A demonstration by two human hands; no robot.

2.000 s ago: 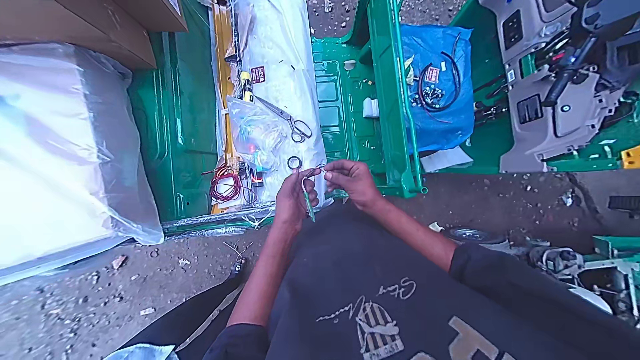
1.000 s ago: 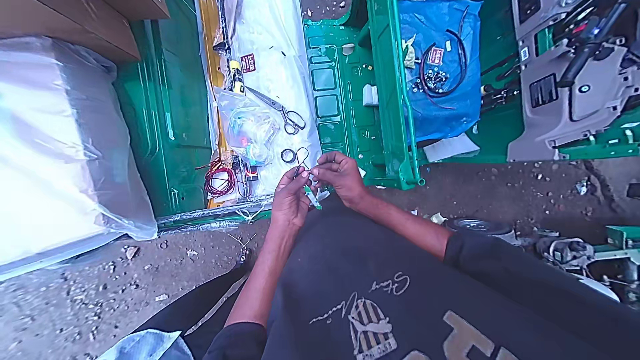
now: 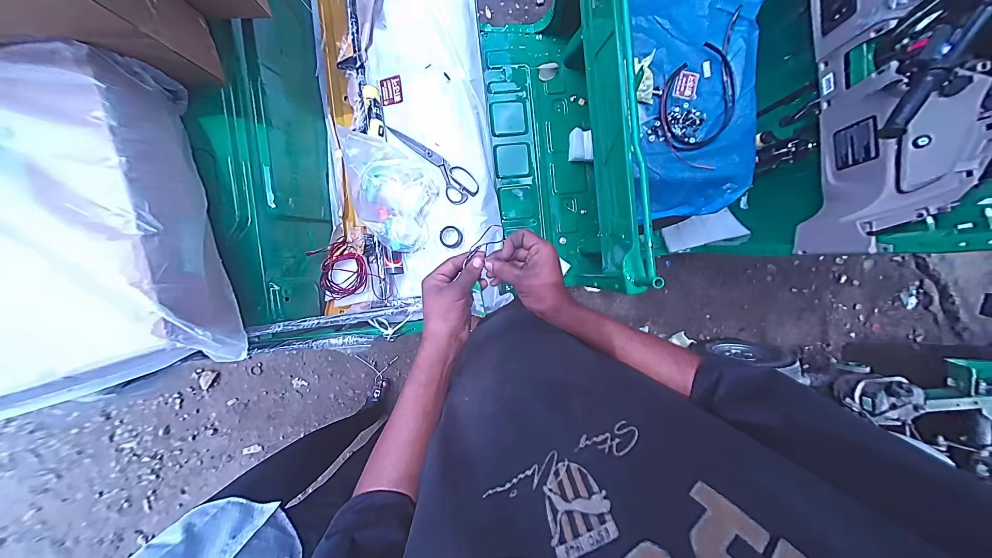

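Observation:
Between my fingertips I pinch a thin dark wire, its loop standing above the fingers. My left hand grips its left part and my right hand its right part, close together. A small green and whitish piece hangs below my left fingers; its kind is unclear. Just beyond my left hand lies a black ring, likely a tape roll, on a white sheet. Metal scissors rest farther up, beside a clear plastic bag with small things in it. A coil of red wire lies left of my hands.
A green metal panel with a tubular edge stands right of my hands. Beyond it, a blue sheet carries a black hose and small hardware. A plastic-wrapped block is at left, near cardboard boxes. A yellow-black tube lies by the scissors.
My hands have stayed together at the wire, with the fingers shifting. The wire's loop stands above the fingertips; two seconds ago a pale strand hung below them.

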